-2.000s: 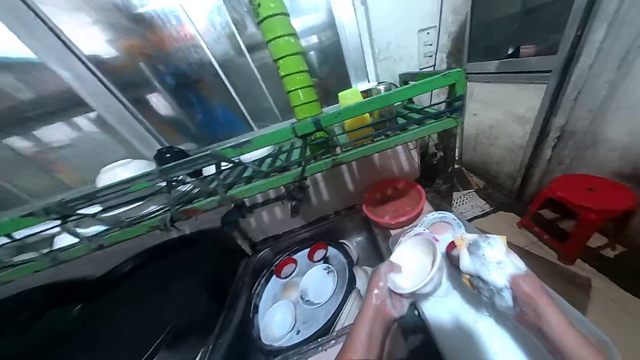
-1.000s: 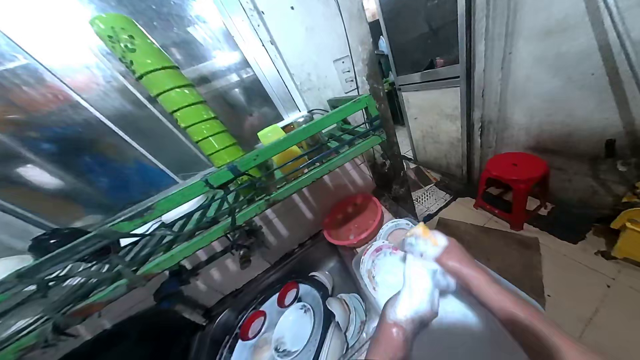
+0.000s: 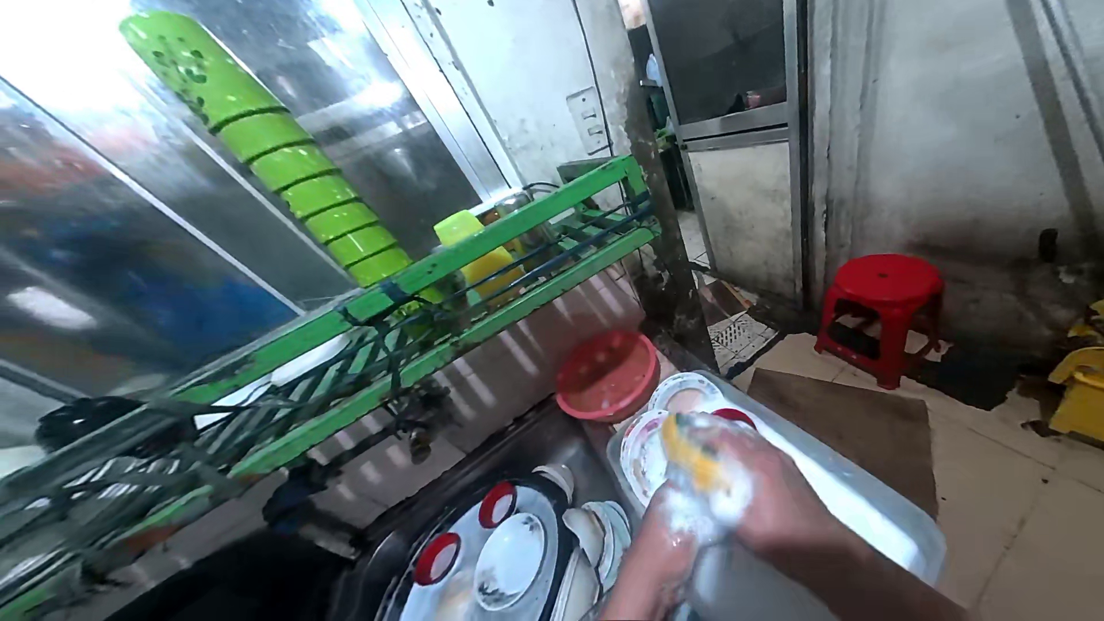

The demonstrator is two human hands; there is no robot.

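My right hand (image 3: 763, 483) is closed on a yellow sponge (image 3: 693, 457) covered in white suds. My left hand (image 3: 668, 543) meets it from below, its fingers hidden by foam, so what it holds cannot be told. Both hands are over a white plastic tub (image 3: 849, 509). Patterned plates (image 3: 642, 453) lie at the tub's far left end, with a smaller plate (image 3: 687, 393) behind them and a red-rimmed item beside the sponge. To the left, a large round tray (image 3: 461, 573) in the sink holds a white bowl (image 3: 511, 556) and two red cups (image 3: 437, 559).
A red plastic basin (image 3: 608, 377) stands beyond the tub. A green metal rack (image 3: 509, 224) crosses the view, with tall stacked green cups (image 3: 285, 159) leaning there. Stacked dishes (image 3: 608, 535) stand beside the tray. A red stool (image 3: 884, 302) is on the tiled floor at right.
The white bowl in my left hand two seconds ago is no longer visible there. My hands, then apart, are now together in foam. The view has turned right.
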